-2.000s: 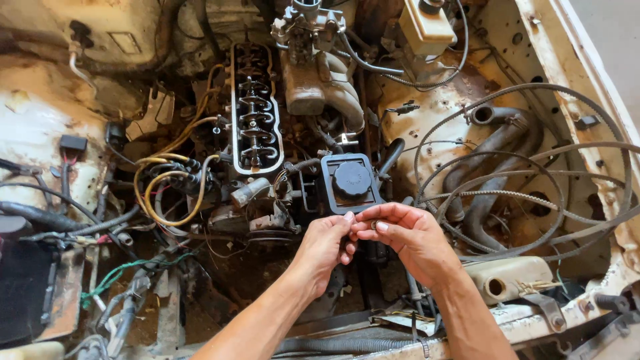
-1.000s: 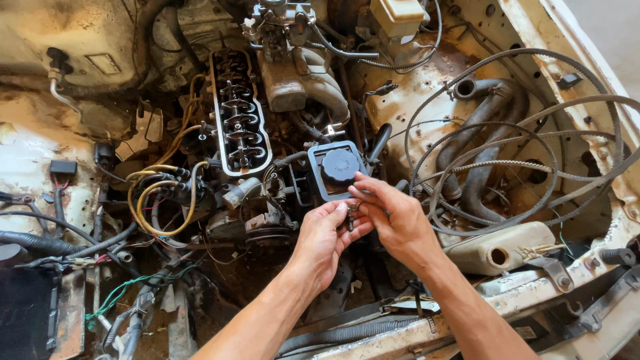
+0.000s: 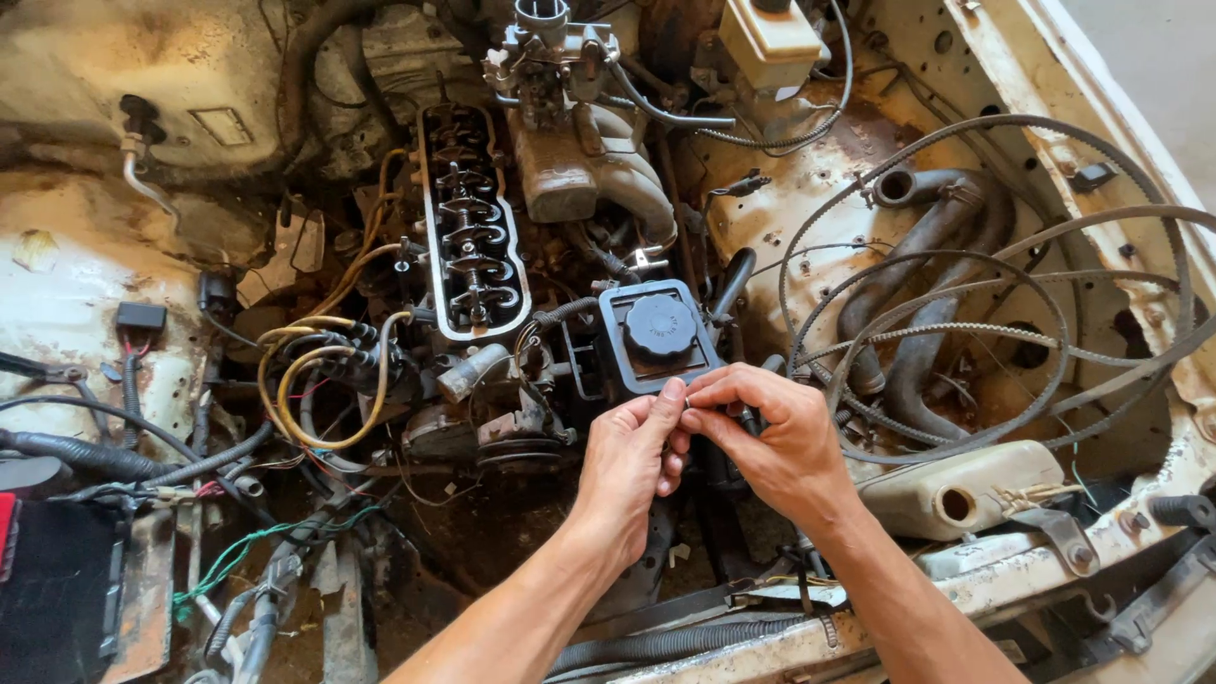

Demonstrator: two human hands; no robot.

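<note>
My left hand [image 3: 635,456] and my right hand [image 3: 771,437] meet fingertip to fingertip just in front of a black fluid reservoir with a round ribbed cap [image 3: 659,327]. Pinched between the fingers of both is a small metal part [image 3: 688,403], mostly hidden, whose kind I cannot tell. Left of the reservoir lies the engine's open cylinder head [image 3: 470,223], its rocker arms bare inside a pale gasket rim. Behind it stand a carburetor [image 3: 549,57] and the intake manifold [image 3: 591,171]. A pulley [image 3: 518,446] shows low at the front of the engine.
Loose toothed belts [image 3: 1054,356] loop over black radiator hoses [image 3: 912,275] at the right. A dirty plastic tank [image 3: 969,489] lies by the front body panel. Yellow ignition leads [image 3: 285,380] and a black battery [image 3: 57,589] are at the left; a brake fluid reservoir [image 3: 771,43] is at the back.
Both hands stay together near the reservoir while their fingers shift around the small part. The small part showed more between the fingertips one second ago than now. The view has shifted slightly.
</note>
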